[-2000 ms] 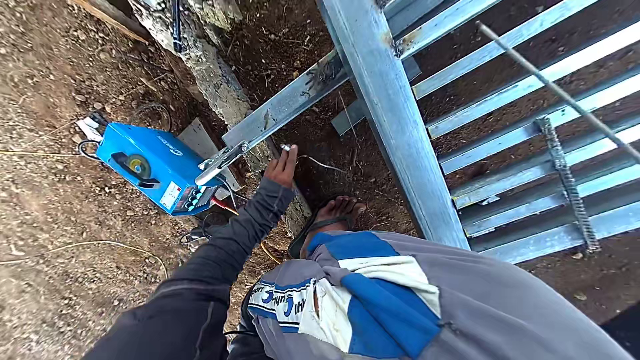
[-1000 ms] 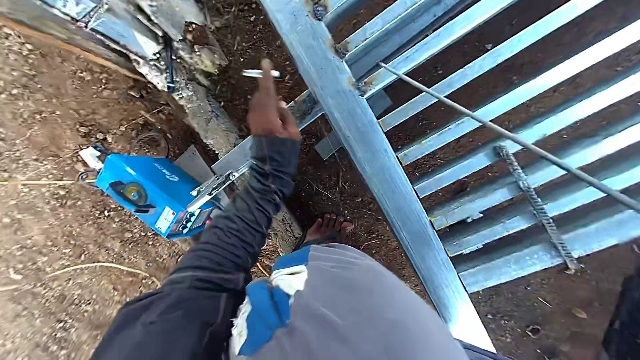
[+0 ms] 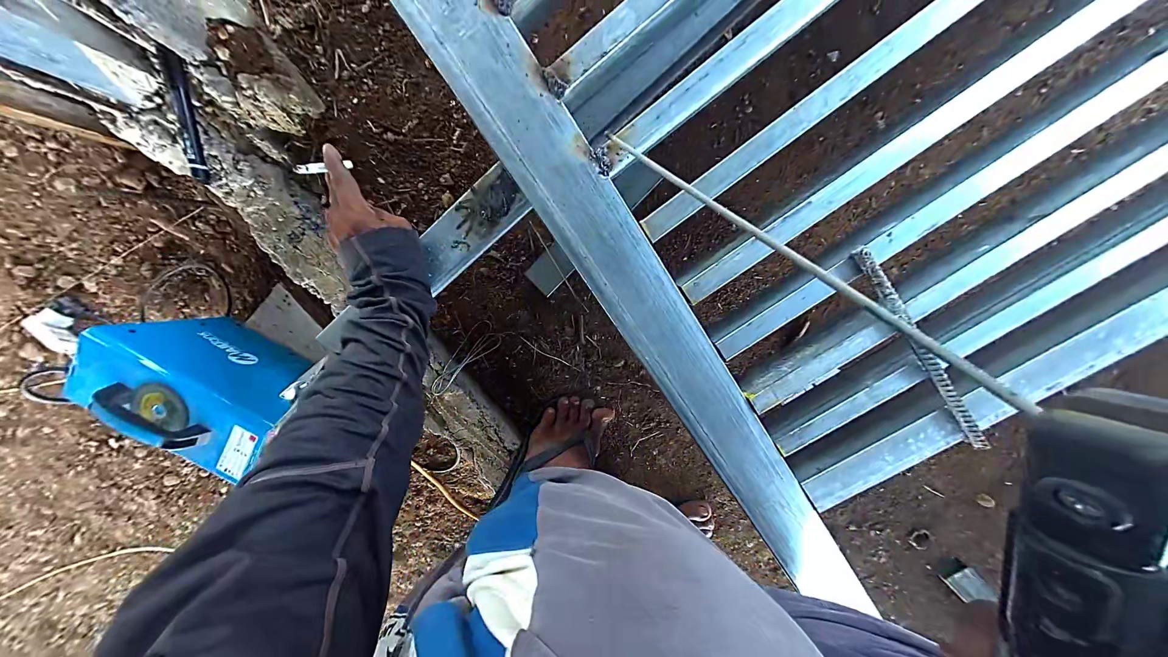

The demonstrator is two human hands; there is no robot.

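Observation:
My left hand (image 3: 356, 205), in a dark sleeve, is raised above the concrete edge with a thin white stick (image 3: 310, 168), which looks like a cigarette, between its fingers. Near it, a galvanized steel bar runs from the gate-like steel frame (image 3: 584, 210). At the lower right edge, a blurred bit of skin, apparently my right hand (image 3: 972, 631), shows beside a black plastic object (image 3: 1077, 538) close to the camera; its grip is hidden. A thin metal rod (image 3: 812, 265) slants over the slats, one end by the frame's joint, the other meeting the black object's outline.
A blue welding machine (image 3: 196, 383) with a yellowish disc on top rests on the soil at left, cables around it. A broken concrete beam (image 3: 274, 219) crosses the upper left. A ridged metal strip (image 3: 922, 347) lies over the slats. My sandalled foot (image 3: 566, 433) is between beam and frame.
My left hand has moved up and away from the bar's end beside the welding machine. The black plastic object has come largely into view at the right.

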